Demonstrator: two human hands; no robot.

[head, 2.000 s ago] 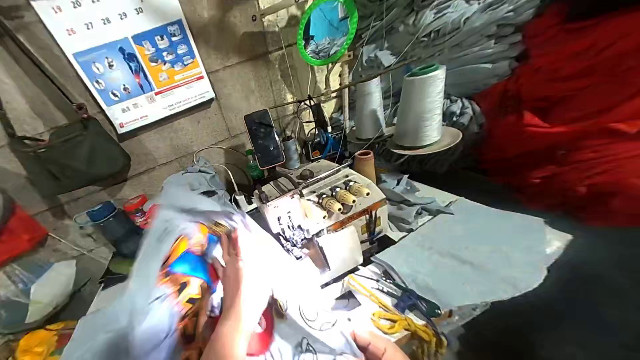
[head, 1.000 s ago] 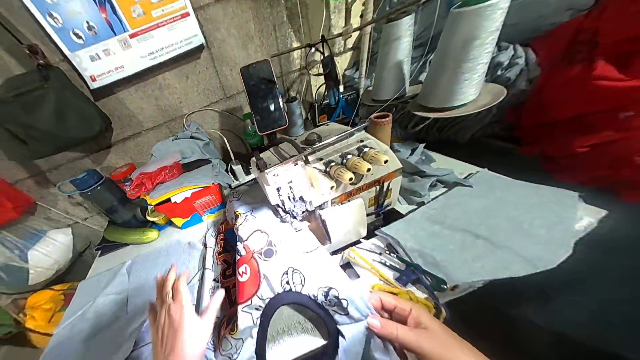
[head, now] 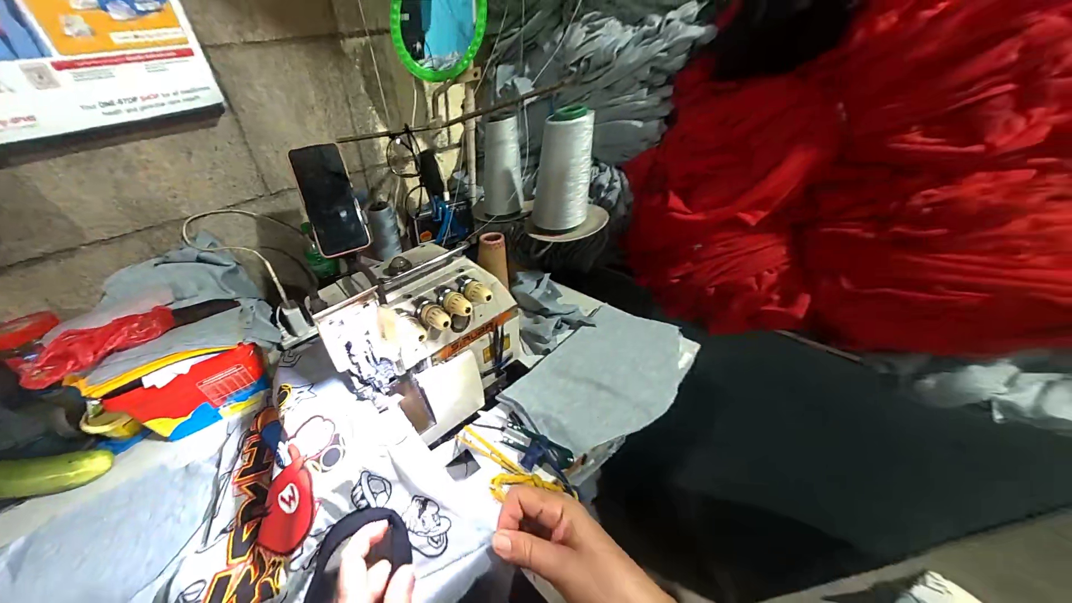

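A white printed garment (head: pixel 377 477) with cartoon figures and a red cap lies in front of the overlock sewing machine (head: pixel 435 343). At the garment's black neckband (head: pixel 335 536) is my left hand (head: pixel 374 569), cut off by the bottom edge; its grip is not clear. My right hand (head: pixel 569 544), fingers curled and thumb near the fingertips, is at the garment's right edge; whether it pinches the fabric cannot be told. Yellow cord (head: pixel 519 481) and dark-handled snips (head: pixel 540 448) lie just beyond it.
Grey fabric pieces (head: pixel 603 368) lie right of the machine. Thread cones (head: pixel 563 172) and a phone (head: pixel 329 201) stand behind it. At left are a colourful packet (head: pixel 193 389) and a green vegetable (head: pixel 54 473). Red fabric (head: pixel 921 184) is heaped at right.
My left hand has moved from the garment's left side to the black neckband. My right hand's fingers are more curled than before. The view has shifted right.
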